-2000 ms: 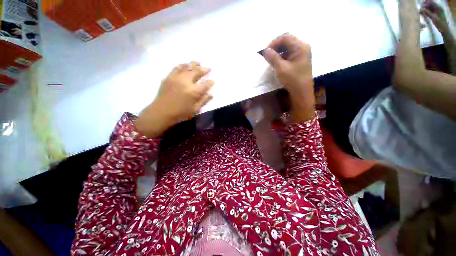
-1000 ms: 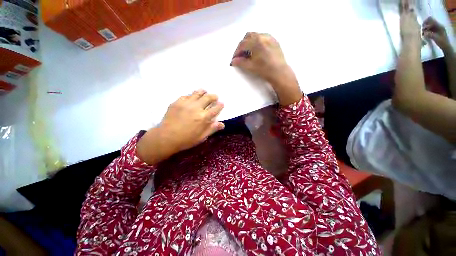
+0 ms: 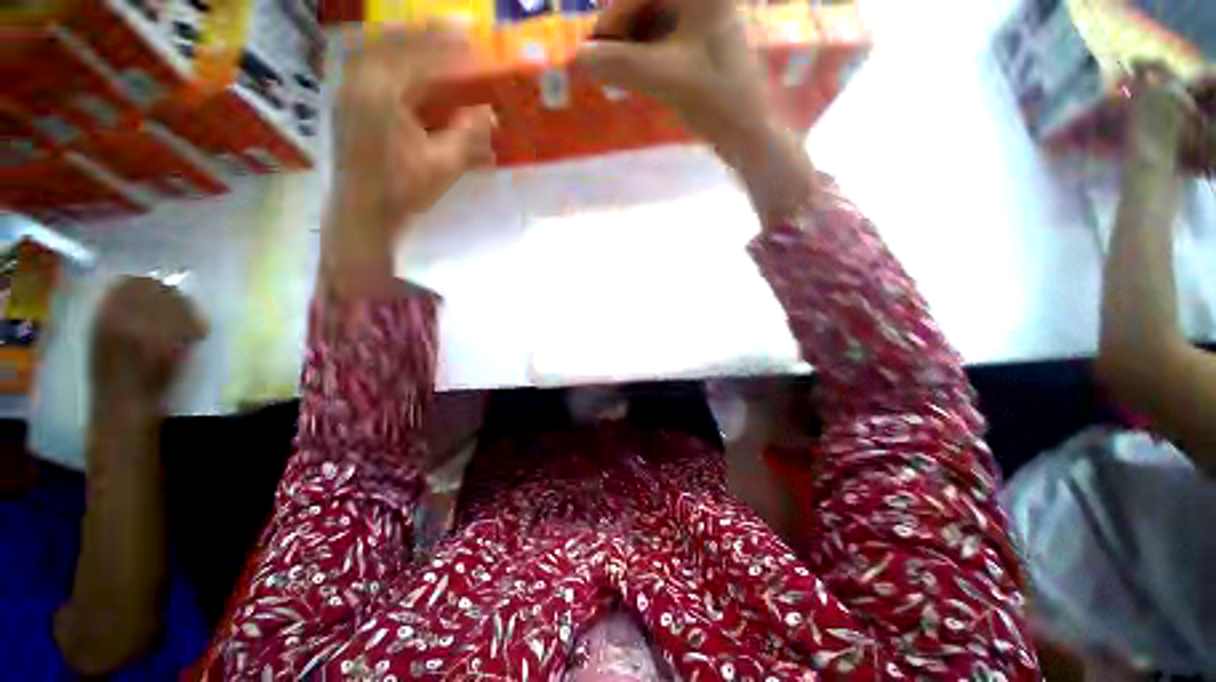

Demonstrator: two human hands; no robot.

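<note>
A row of orange cartons (image 3: 574, 123) with yellow-orange tops and white end patches lies in front of me at the top of the view. My left hand (image 3: 407, 133) is at the row's left end, thumb apart from the fingers. It is blurred, and whether it grips a carton cannot be told. My right hand (image 3: 694, 67) is over the middle of the row, its fingertips pinched around a small dark piece (image 3: 654, 23), also blurred. Part of this hand is cut off by the top edge.
Orange cartons with white picture panels (image 3: 147, 113) stand at the left. Another person's fist (image 3: 147, 320) is on the table at left. Another person's arm (image 3: 1140, 253) and a carton (image 3: 1067, 80) are at right. A pale band (image 3: 267, 287) crosses the white table (image 3: 467, 307).
Both hands have moved from the white table surface up to the carton row, and the left is now higher. The view has shifted, bringing more cartons and a person's arm at left into sight.
</note>
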